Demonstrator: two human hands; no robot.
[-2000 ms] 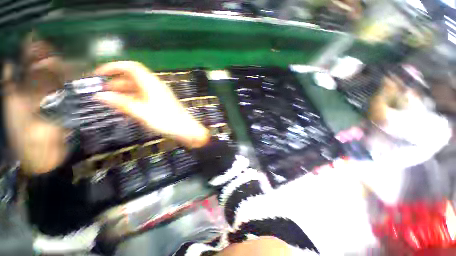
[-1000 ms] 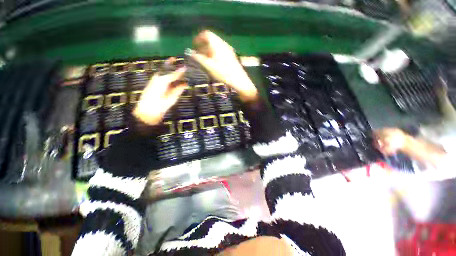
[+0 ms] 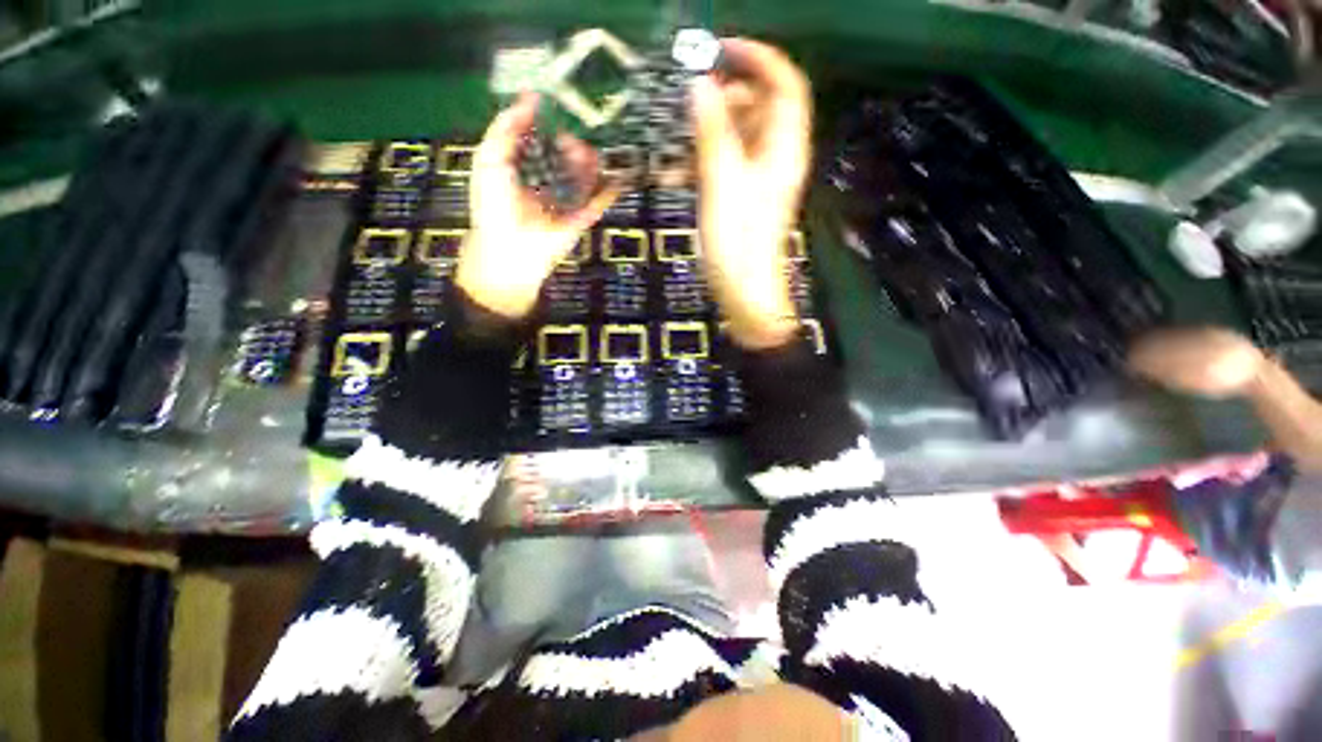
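Observation:
My left hand (image 3: 510,232) is raised over the tray, its fingers around a small dark bundle that looks like loose keypads (image 3: 555,168). A front housing (image 3: 595,78) with a pale yellow window edge is tilted between my hands; which hand bears it is unclear. My right hand (image 3: 754,181) pinches a keypad with a silver navigation key (image 3: 696,51) close to the housing's right side. The filled blister tray (image 3: 500,432) lies below, with rows of yellow-windowed phone fronts partly hidden by my hands and sleeves.
Stacked black trays (image 3: 131,261) stand at left, beside a small dark keypad (image 3: 265,348) on the bench. A glossy black tray (image 3: 1000,247) lies at right. Another person's hand (image 3: 1196,363) is at the far right. A green strip (image 3: 363,87) runs behind.
The view has swung, so the trays sit further right. My hands are raised further toward the green strip. The yellow-edged housing and silver navigation key now show clearly between them.

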